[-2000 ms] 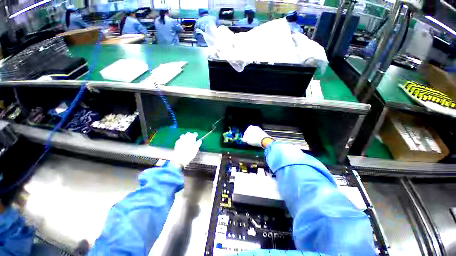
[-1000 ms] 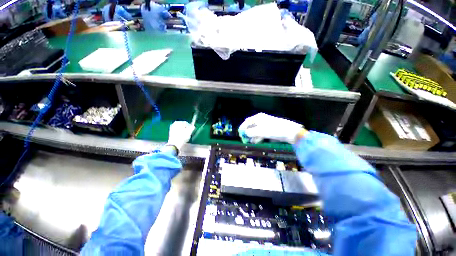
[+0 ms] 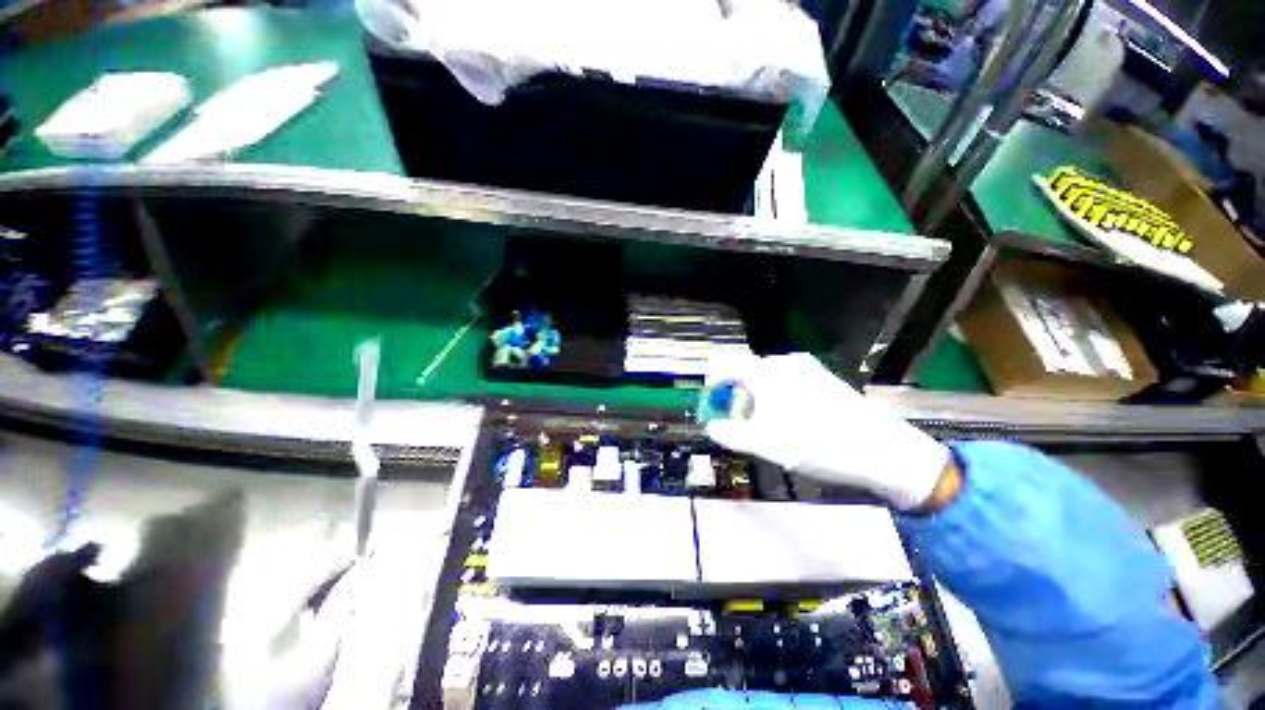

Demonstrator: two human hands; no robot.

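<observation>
My right hand (image 3: pixel 819 430), white-gloved, holds a small blue-green part (image 3: pixel 721 402) just above the top edge of the circuit board (image 3: pixel 652 645). My left hand (image 3: pixel 298 638) is a blurred white shape at the lower left; a thin pale strip (image 3: pixel 366 444) stands up from it. The board sits in a black carrier (image 3: pixel 451 596). Two silver-white blocks (image 3: pixel 597 538) lie end to end across it. Small blue and yellow-green parts (image 3: pixel 525 340) lie in a black shelf tray, beside thin metal strips (image 3: pixel 684 337).
Another slim pale piece (image 3: pixel 451 350) lies on the green shelf. A black bin (image 3: pixel 569 139) with white plastic stands above. At right are a cardboard box (image 3: pixel 1020 347) and a yellow-striped sheet (image 3: pixel 1124 215). A blurred blue cord (image 3: pixel 86 278) hangs at left. Metal rails cross in front.
The view has shifted right and closer. My right hand has moved from the shelf tray to over the board's top edge with a small part. My left hand has dropped to the lower left.
</observation>
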